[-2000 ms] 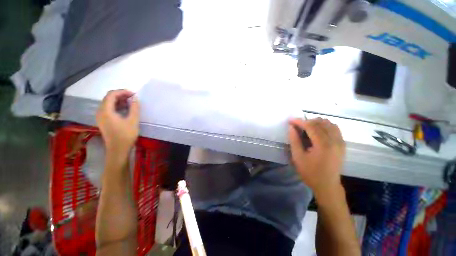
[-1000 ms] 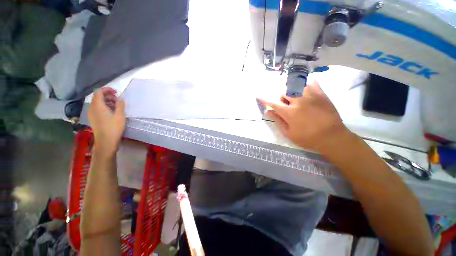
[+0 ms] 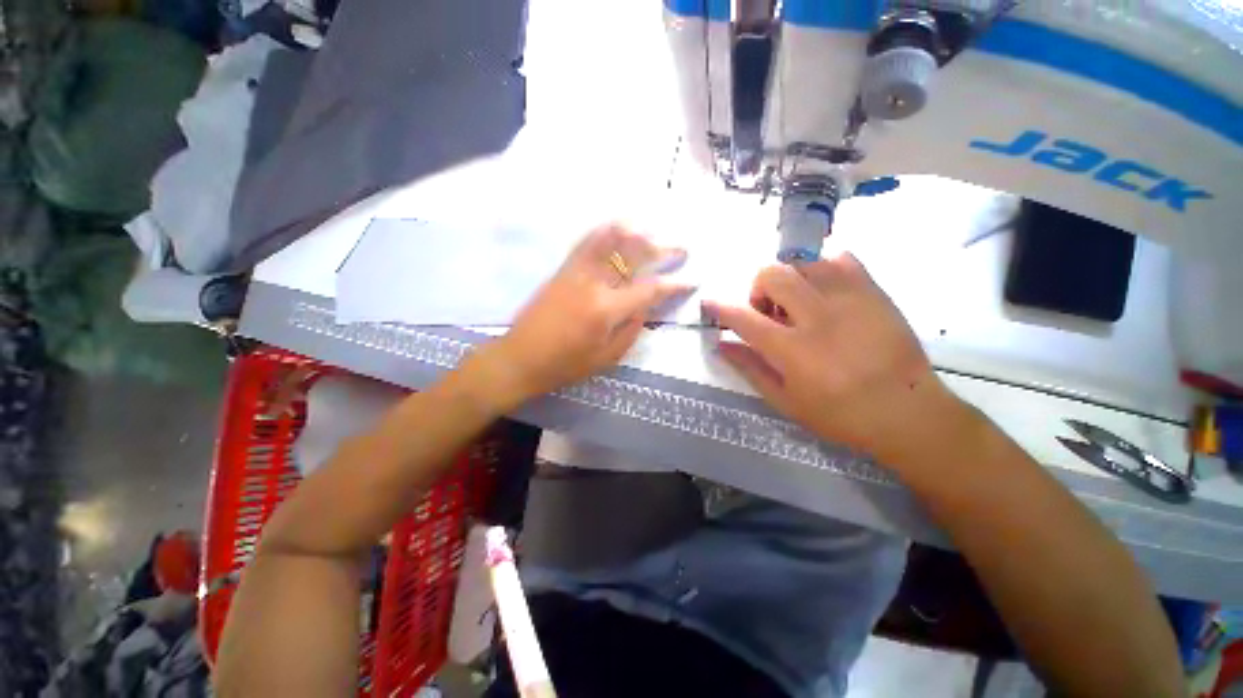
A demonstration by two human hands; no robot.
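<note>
A pale grey collar piece or band (image 3: 436, 277) lies flat on the white sewing table, its left end free and its right end under my hands, washed out by the lamp. My left hand (image 3: 593, 307) has its fingers on the piece's right part, a ring on one finger. My right hand (image 3: 832, 341) pinches near the piece's right end, just below the needle area of the white JACK sewing machine (image 3: 941, 116). The presser foot and needle are lost in glare. A grey knurled part (image 3: 806, 218) hangs just above my right fingers.
Dark grey cut pieces (image 3: 389, 123) lie at the table's left. A black phone (image 3: 1070, 262) lies on the machine bed. Thread snips (image 3: 1125, 460) lie at the right. A red basket (image 3: 252, 477) stands below left. A ruler strip (image 3: 695, 416) runs along the front edge. A thin white stick (image 3: 515, 614) shows at bottom centre.
My left hand has let go of the piece's left end and moved right, close to my right hand. My right hand had earlier moved up toward the needle and stays there.
</note>
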